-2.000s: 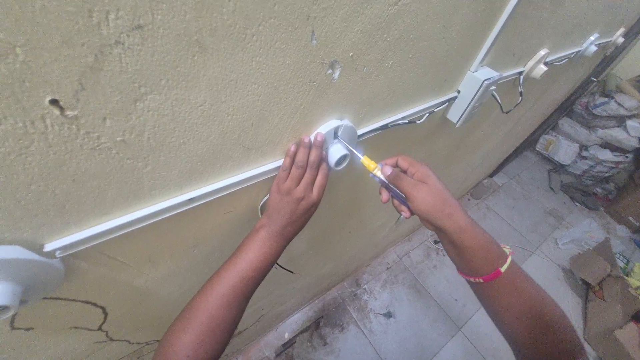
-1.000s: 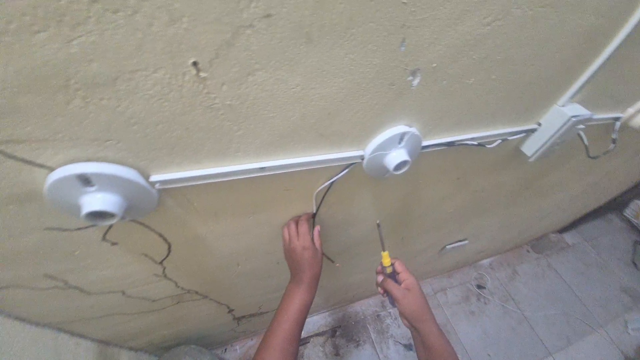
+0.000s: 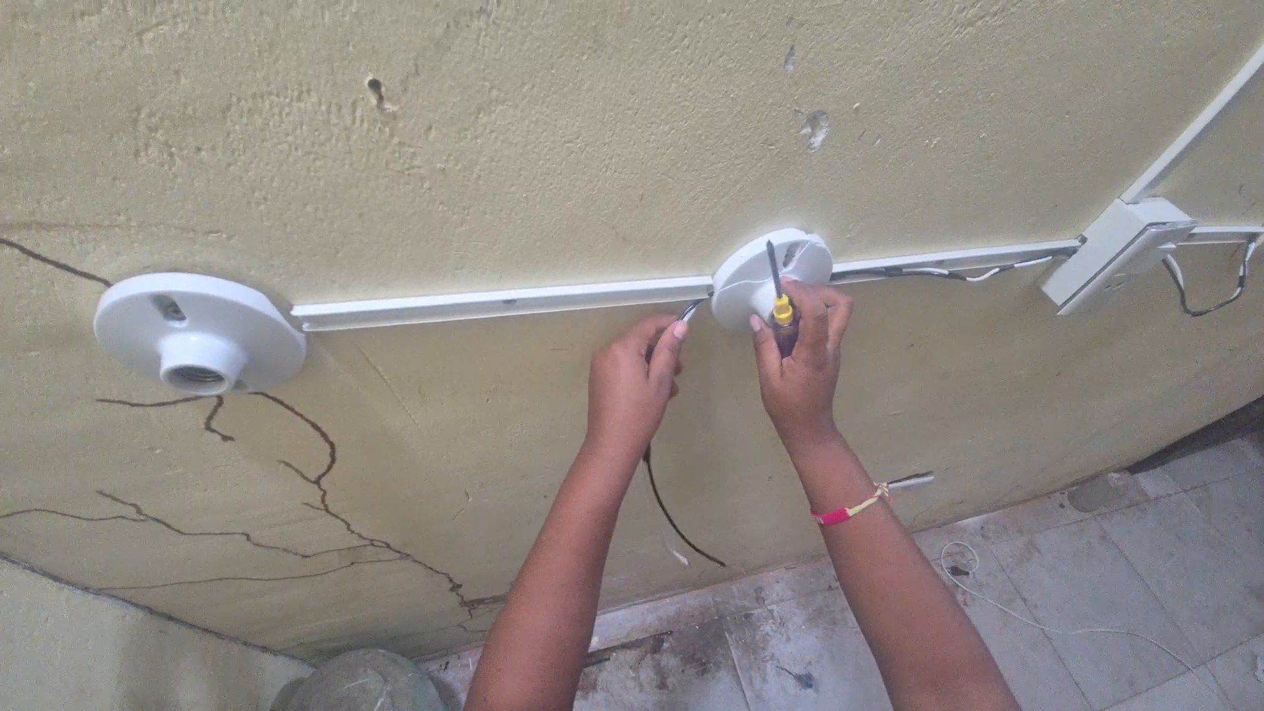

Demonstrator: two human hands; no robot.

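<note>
A round white lamp holder (image 3: pixel 733 288) is mounted on the wall in line with an open white cable trunking (image 3: pixel 513 302). My left hand (image 3: pixel 637 380) pinches the black and white electrical wires (image 3: pixel 690 309) just left of that holder; a dark wire end hangs below the hand. My right hand (image 3: pixel 805 370) holds a screwdriver (image 3: pixel 783 308) with a yellow and dark handle, its tip pointing up in front of the lamp holder, fingers at the holder's lower edge. A second lamp holder (image 3: pixel 202 331) sits at the left end of the trunking.
A white box (image 3: pixel 1116 255) joins the trunking on the right, with wires looping out beside it. Cracks run down the wall at left. Below lie a tiled floor (image 3: pixel 1076 563) with a thin pale cord (image 3: pixel 1066 630) and a rounded grey object (image 3: pixel 360 683) by the wall.
The screwdriver has left the lamp holder's face, where it was two seconds ago. My left hand has moved from the holder to the wires, then up along them; my right hand has risen back to the holder.
</note>
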